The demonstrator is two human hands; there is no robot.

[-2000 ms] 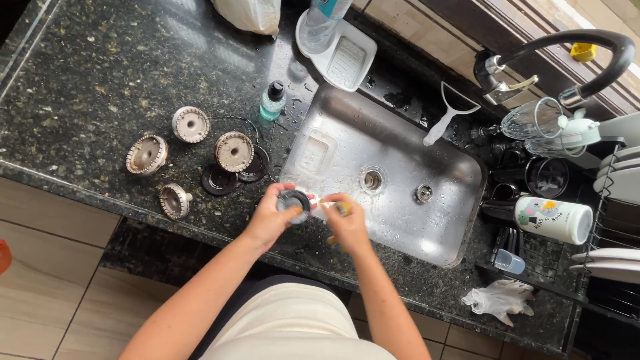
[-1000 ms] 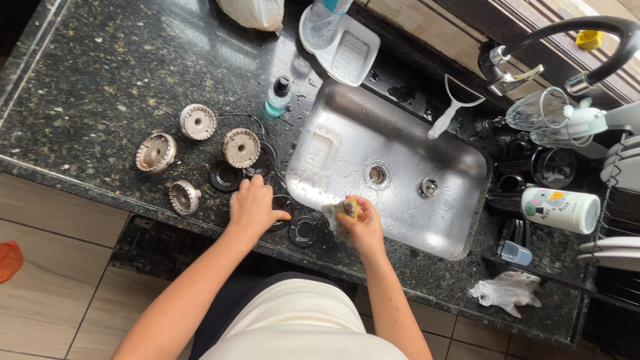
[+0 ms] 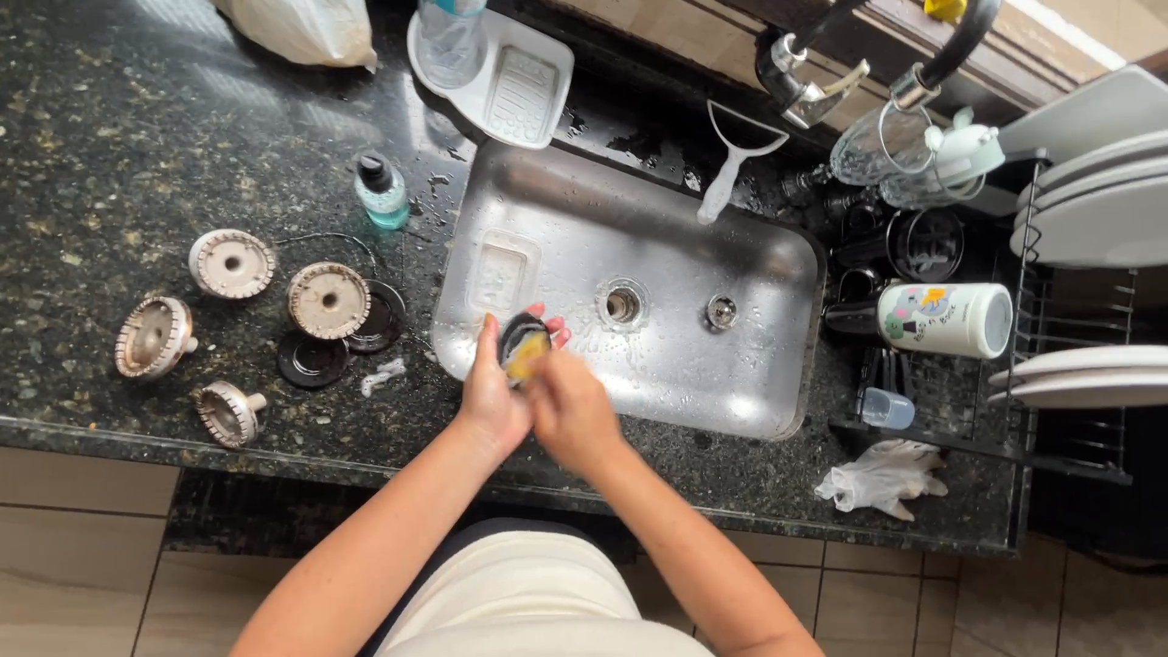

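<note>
Over the sink's near left edge, my left hand [image 3: 497, 392] holds a black burner cap [image 3: 522, 330]. My right hand [image 3: 575, 401] presses a yellow sponge [image 3: 527, 356] against the cap; its fingers are blurred. To the left on the granite counter lie several metal gas burner heads, one [image 3: 233, 264] at the back, one [image 3: 329, 300] partly over black burner caps [image 3: 312, 359], one [image 3: 153, 337] tilted at the left and a small one [image 3: 229, 414] nearest the counter's front edge.
The steel sink [image 3: 730, 383] has a squeegee [image 3: 725, 182] behind it. Soap bottle [image 3: 382, 192], white tray [image 3: 547, 128] and plastic bag [image 3: 301, 27] stand at the back left. At right are the dish rack [image 3: 1077, 465], a white bottle [image 3: 944, 319] and a crumpled clear plastic [image 3: 883, 479].
My left hand has come from the counter to the sink's edge with a black cap in it. The sponge in my right hand is now against that cap.
</note>
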